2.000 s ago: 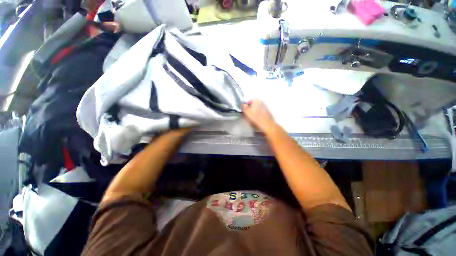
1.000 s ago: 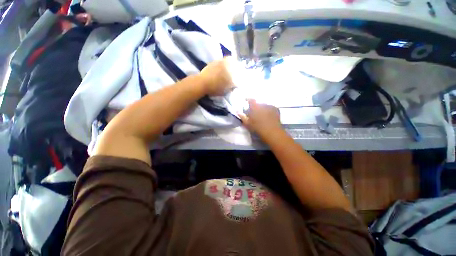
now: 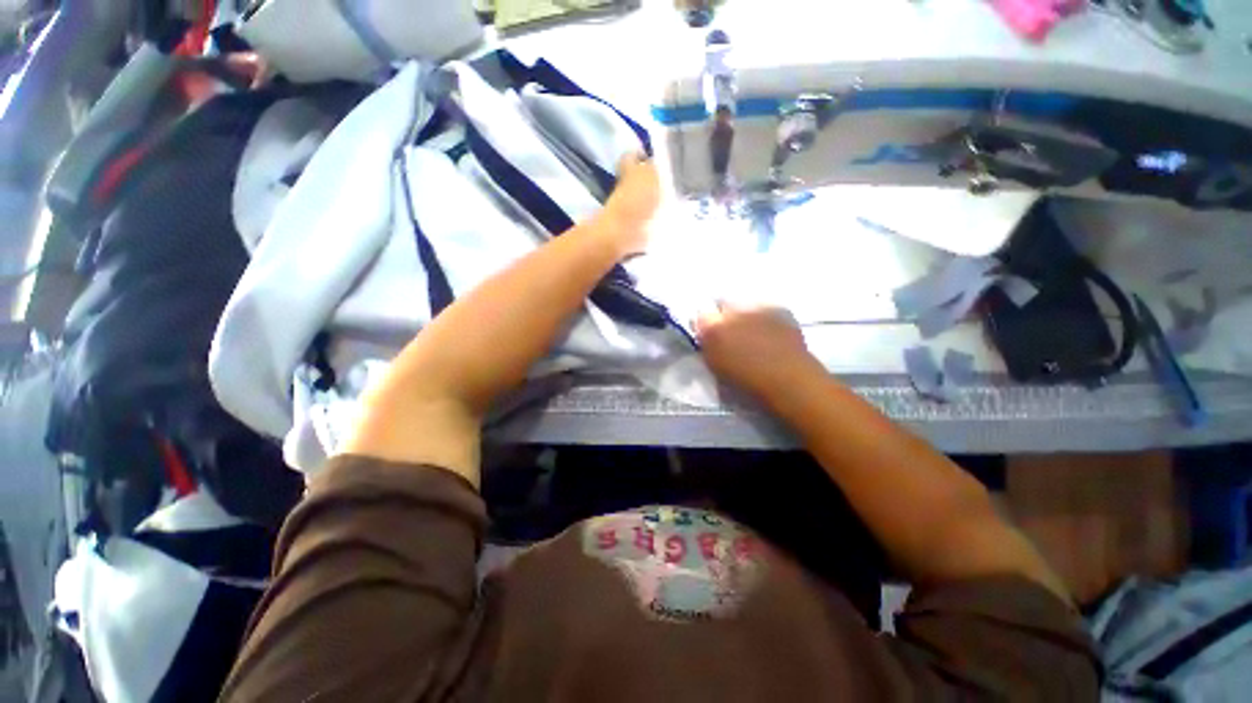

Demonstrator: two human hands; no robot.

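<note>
A grey-white garment body (image 3: 323, 220) with dark strips (image 3: 515, 186) lies bunched on the table left of the needle. The sewing machine (image 3: 893, 144) stands behind, its needle area washed out by the bright lamp. My left hand (image 3: 632, 199) is on the garment just left of the needle; its fingertips are lost in glare. My right hand (image 3: 748, 343) pinches the garment's right edge, near the end of a dark strip, in front of the needle.
Small grey labels (image 3: 939, 371), a black pouch (image 3: 1050, 323) with a looped cord and a slim blue tool (image 3: 1167, 360) lie at right. A measuring scale (image 3: 879, 401) runs along the front edge. Dark garments (image 3: 165, 275) are heaped at left. Pale striped garments (image 3: 1195, 639) lie at lower right.
My left hand has moved from the garment's front side up to beside the needle. My right hand still pinches the edge, now slightly lower. The camera view has shifted a little.
</note>
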